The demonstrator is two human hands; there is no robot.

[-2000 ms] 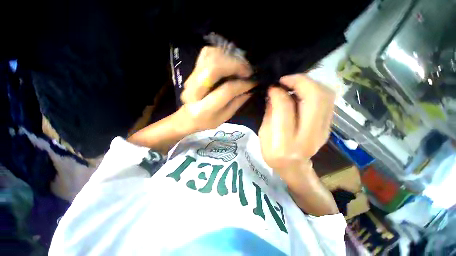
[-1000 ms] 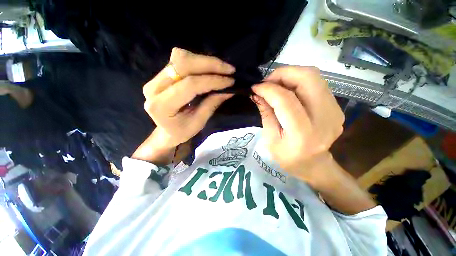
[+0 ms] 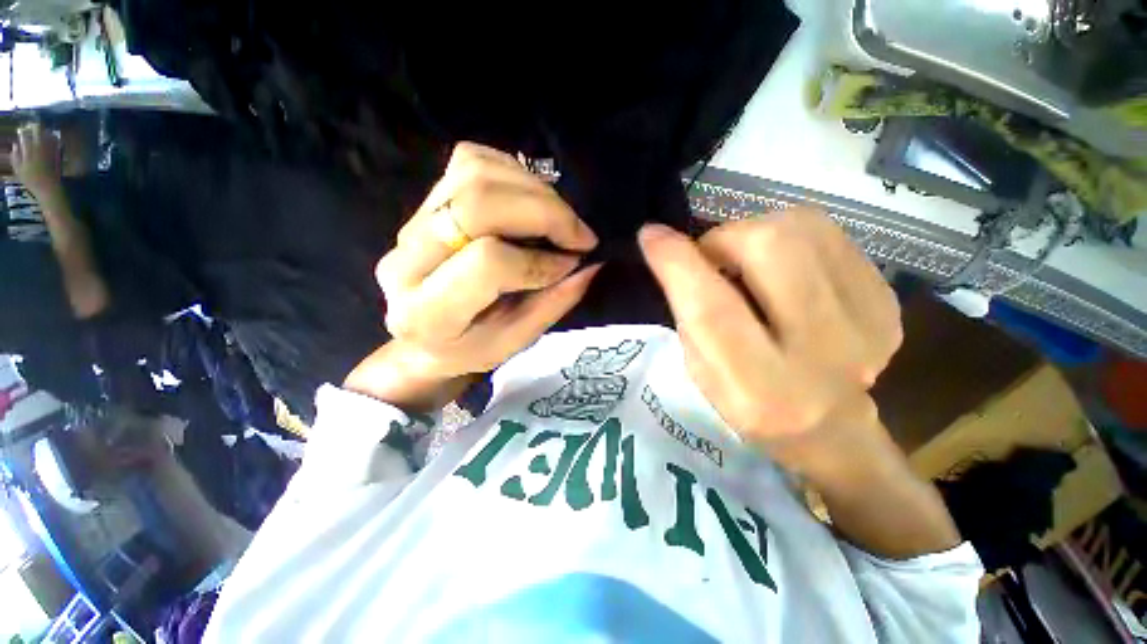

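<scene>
A large black garment (image 3: 415,76) fills the top centre and hangs over the table edge toward my chest. My left hand (image 3: 484,271), with a ring on one finger, pinches a bit of the black cloth between thumb and fingers. My right hand (image 3: 786,321) is close beside it, its fingertips pinching the same dark cloth. The fold between the fingertips is too dark to make out. A small white label or print (image 3: 543,167) shows on the cloth above my left hand.
The pale table (image 3: 792,138) has a grey patterned front edge. A metal machine cover (image 3: 956,44) with a yellow-black strip (image 3: 981,113) is at the upper right. A cardboard box (image 3: 1025,434) with black scraps lies below right. Another person's arm (image 3: 57,220) shows at the far left.
The view has swung since the oldest frame and the box shows more fully. Since one second ago, my hands have moved slightly lower and the small white label has appeared. Both keep pinching the cloth.
</scene>
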